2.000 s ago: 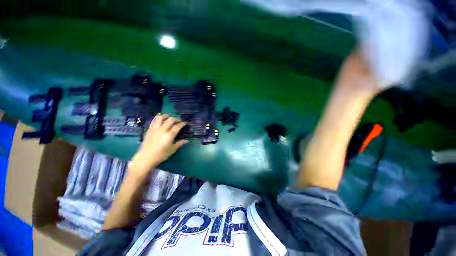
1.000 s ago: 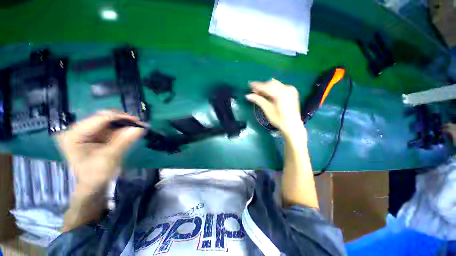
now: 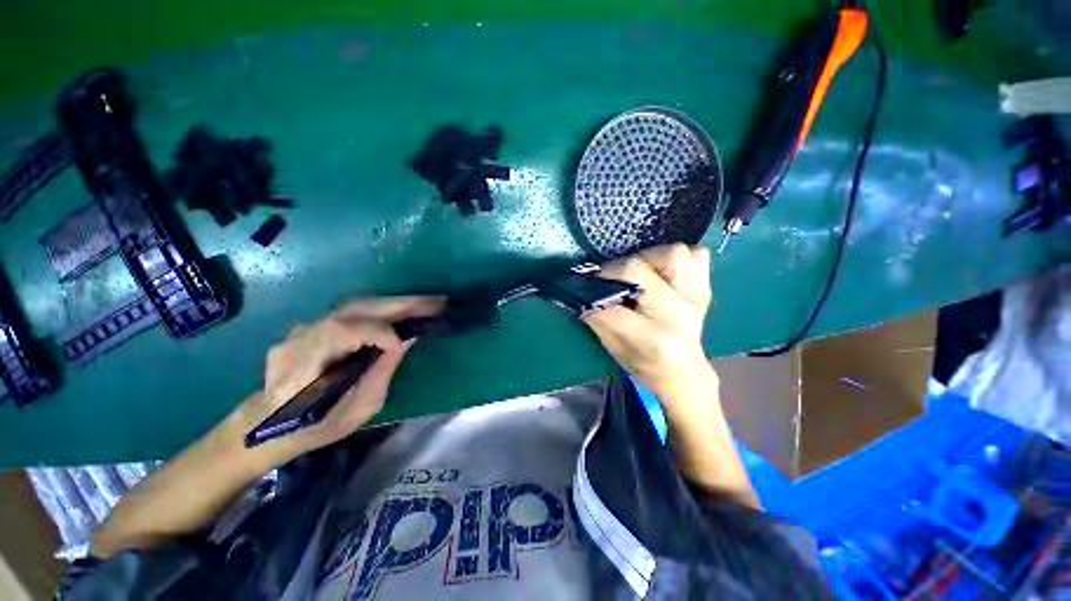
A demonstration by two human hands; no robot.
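Note:
A black plastic frame [image 3: 476, 308] is held in front of my chest, just above the near edge of the green surface. My left hand [image 3: 335, 364] grips its left end, and a flat black bar sticks out below the fingers. My right hand [image 3: 664, 308] is closed on its right end, beside the round screw dish [image 3: 628, 176]. Dark screws are heaped at the dish's lower right. The electric screwdriver [image 3: 799, 106], black with an orange stripe, lies right of the dish with its silver tip toward me.
Two piles of small black pieces [image 3: 221, 174] lie beyond my hands. A finished-looking frame [image 3: 135, 206] lies at the left, another at the left rim. The green surface [image 3: 352, 71] holds these. A cord [image 3: 855, 200] curves at right. Below are an open carton [image 3: 863, 382] and white packaging.
The view has moved closer to the dish and screwdriver. Both hands now hold the frame, raised in front of me; the right hand was near the dish before. The white sheets are out of view.

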